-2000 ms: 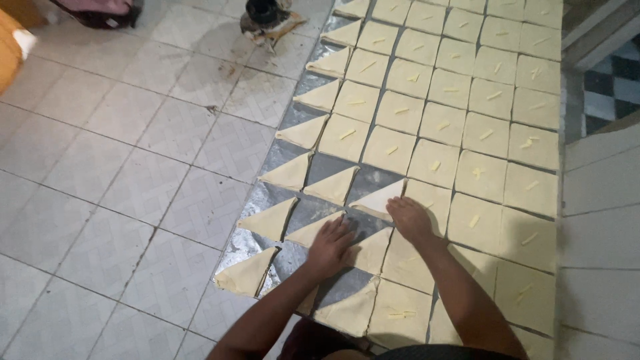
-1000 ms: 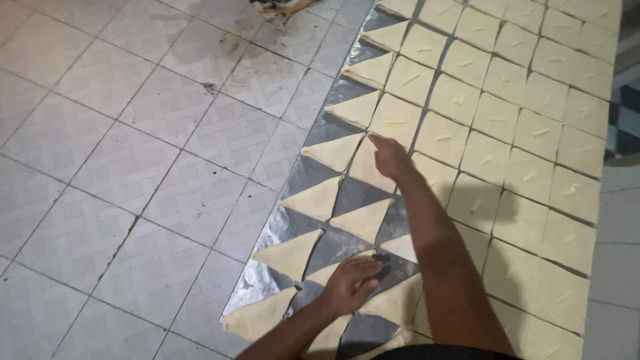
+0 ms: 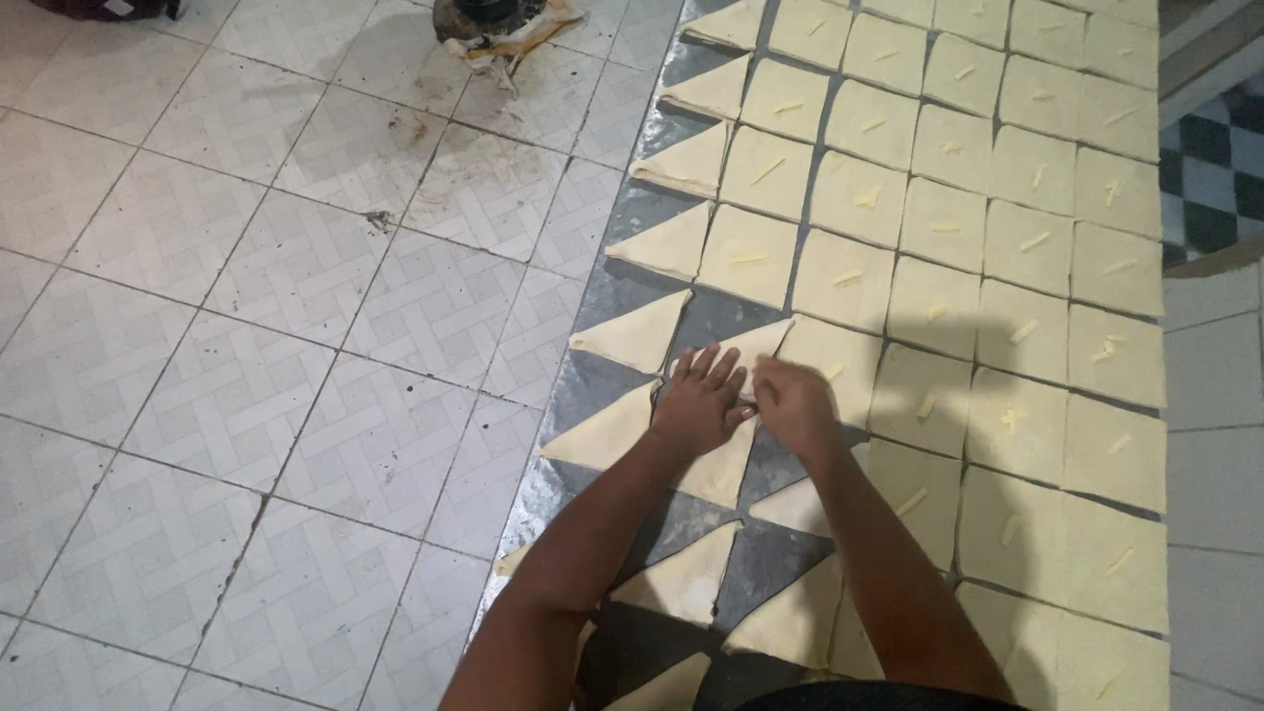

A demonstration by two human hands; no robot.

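Note:
Pale dough squares, among them one just right of my hands (image 3: 829, 370), lie in rows on a dark metal table (image 3: 736, 314), many bearing small yellow strips. Along the left edge the dough is folded into triangles (image 3: 642, 331). My left hand (image 3: 699, 400) rests flat, fingers spread, on a folded dough triangle (image 3: 755, 346). My right hand (image 3: 793, 400) is curled at the right side of that same triangle, its fingertips close to the dough; whether they pinch it is hidden. More folded triangles (image 3: 686, 578) lie nearer to me, partly behind my forearms.
A tiled floor (image 3: 296, 346) with grime spots runs along the table's left side. A dark round object (image 3: 484, 12) stands on the floor at the top, beside a crumpled scrap (image 3: 523, 39). A black-and-white checkered surface (image 3: 1210, 163) shows at the right.
A second ago my right hand was at the upper corner of an unfolded square; that dough is now folded into a triangle. My left hand has moved up the table onto it.

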